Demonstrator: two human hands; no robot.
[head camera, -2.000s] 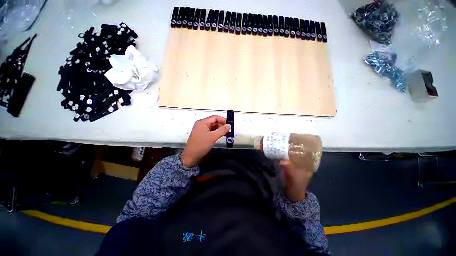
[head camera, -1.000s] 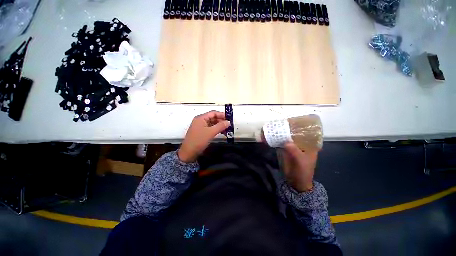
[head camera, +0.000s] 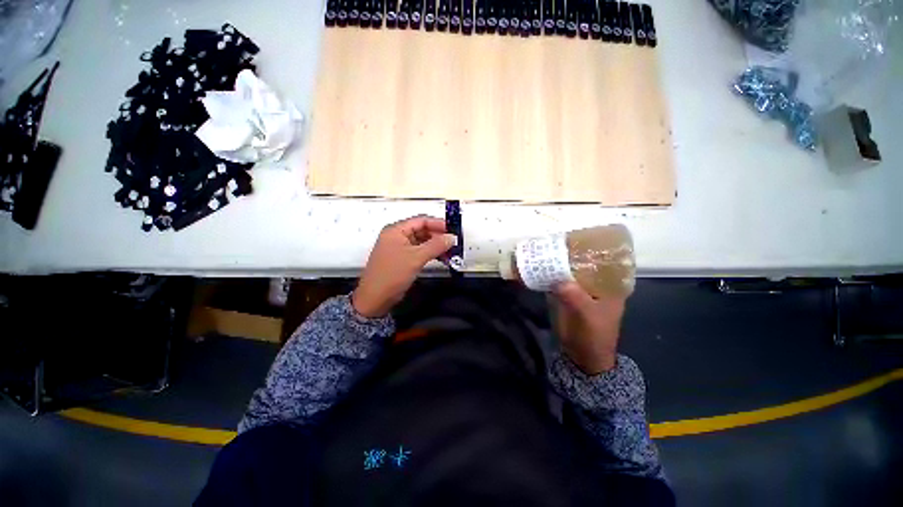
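Note:
My left hand (head camera: 401,259) pinches a narrow black tab (head camera: 453,234) between thumb and fingers, upright in view, its pale round spot at the near end. My right hand (head camera: 588,322) holds a clear glue bottle (head camera: 600,259) with yellowish-brown contents and a white label, lying sideways. Its pale nozzle points left at the near end of the tab; whether the tip touches is too small to tell. Beyond is a pale wooden board (head camera: 490,119) with a row of black tabs (head camera: 490,18) along its far edge.
A pile of black tabs (head camera: 163,129) lies left of the board, with a crumpled white cloth (head camera: 250,119) on its right side. At right are blue-grey metal parts (head camera: 777,101), a dark bag of parts (head camera: 760,20), a small open box (head camera: 850,139) and clear plastic (head camera: 856,30).
The view has shifted, so the board and its row sit higher in the picture. Both hands keep their holds; the bottle is more level and still beside the tab.

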